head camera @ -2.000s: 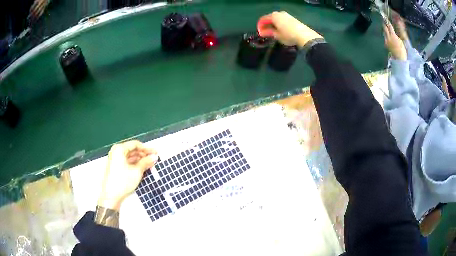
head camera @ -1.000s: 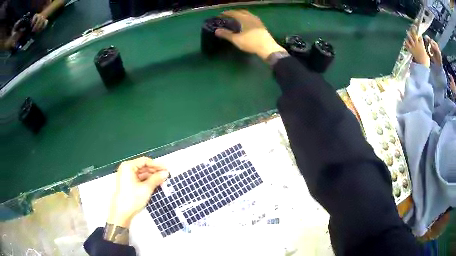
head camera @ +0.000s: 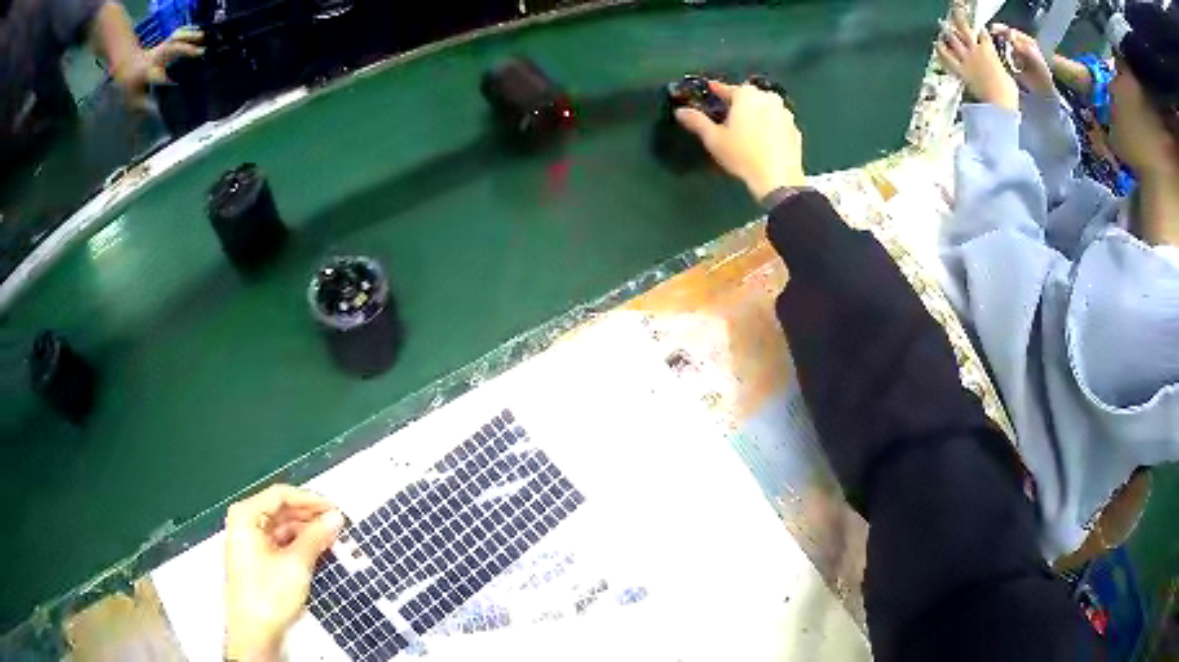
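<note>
My right hand (head camera: 754, 136) reaches over the green belt and grips the top of a black cylindrical unit (head camera: 689, 104). Another unit is partly hidden behind this hand. My left hand (head camera: 278, 550) is at the left end of the black pad sheet (head camera: 453, 530), thumb and finger pinched together. A tiny dark thing seems to show at the fingertips, too small to be sure of. The pad sheet lies on a white work sheet (head camera: 724, 569) and has pale gaps. A unit with an open-looking top (head camera: 356, 313) stands on the belt near its front edge.
The green belt (head camera: 453, 207) also bears a tipped unit with a red light (head camera: 524, 101) and units standing at left (head camera: 246, 216) and far left (head camera: 62, 375). A person in a light blue top (head camera: 1021, 259) works at right beside a long pale strip. Another person's hand (head camera: 162, 58) shows top left.
A unit with an open-looking top now stands at the front of the belt. My right hand has moved right, from one unit to another. My left hand stays by the pad sheet. The view has shifted.
</note>
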